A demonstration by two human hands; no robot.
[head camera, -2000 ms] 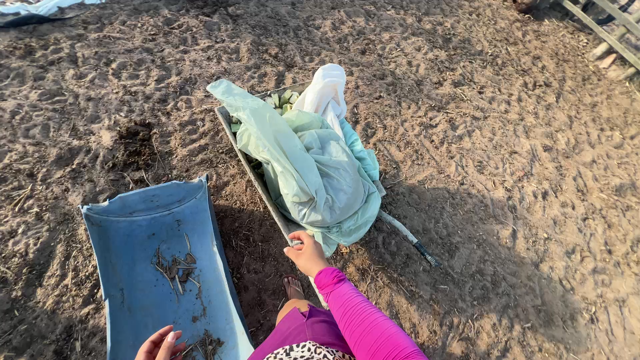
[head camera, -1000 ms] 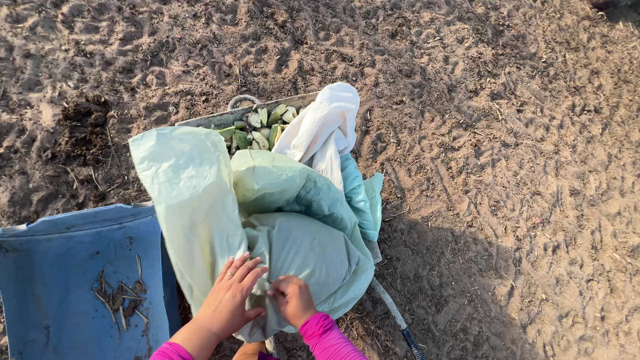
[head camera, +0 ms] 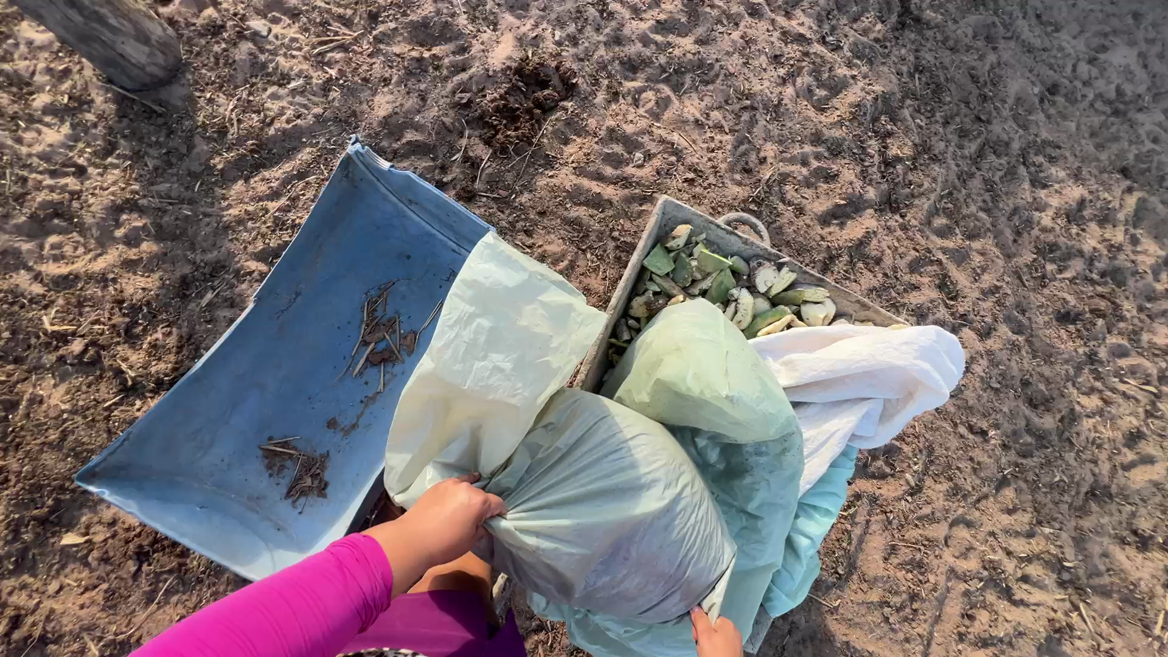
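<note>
A filled pale green plastic bag lies over the near part of a wooden box. My left hand grips its gathered neck, and the loose open end spreads over the edge of the blue trough. My right hand, partly cut off by the lower frame edge, pinches the bag's bottom corner. Behind it in the box sit another pale green bag and a white cloth or sack. Chopped green plant pieces, perhaps cactus, fill the box's far end. What the bags contain is hidden.
The blue plastic trough, which looks like a cut barrel, lies left of the box with dry stalks and dirt in it. A rope handle is on the box's far end. A wooden post stands at the upper left on trampled soil.
Both hands are now on the filled bag; two seconds ago my right hand was at the box's edge. The bag's loose end has swung over the trough's edge. The view has shifted.
</note>
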